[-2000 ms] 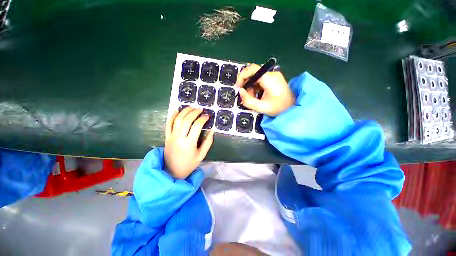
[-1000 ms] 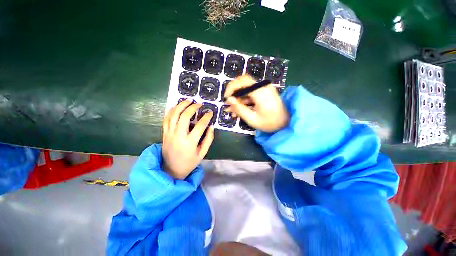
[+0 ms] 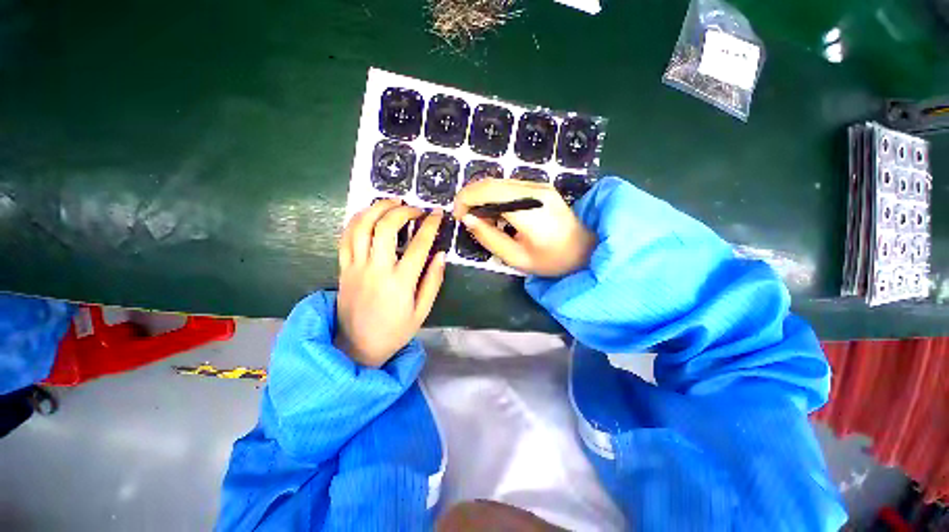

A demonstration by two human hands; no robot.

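The white-edged sheet [image 3: 366,140] with rows of rounded black square units lies on the bench, slightly tilted. My right hand [image 3: 529,227] grips the black tweezers [image 3: 510,207] like a pen over the lower middle of the sheet. The tweezers' tip is too small to make out near my left fingers. My left hand [image 3: 385,275] rests with spread fingers on the sheet's lower left corner and covers part of the bottom row. I cannot see anything gripped in it.
A heap of fine metal parts [image 3: 468,19] lies beyond the sheet, with a white slip [image 3: 581,4] cut off by the top edge. A labelled bag [image 3: 716,58] lies far right. Stacked pale sheets [image 3: 887,213] stand at the right edge of the dark-green bench [image 3: 208,156].
My right hand with the tweezers has moved left and down over the sheet, towards my left hand. The bench items have shifted upward in view. My left hand stays on the sheet's lower left.
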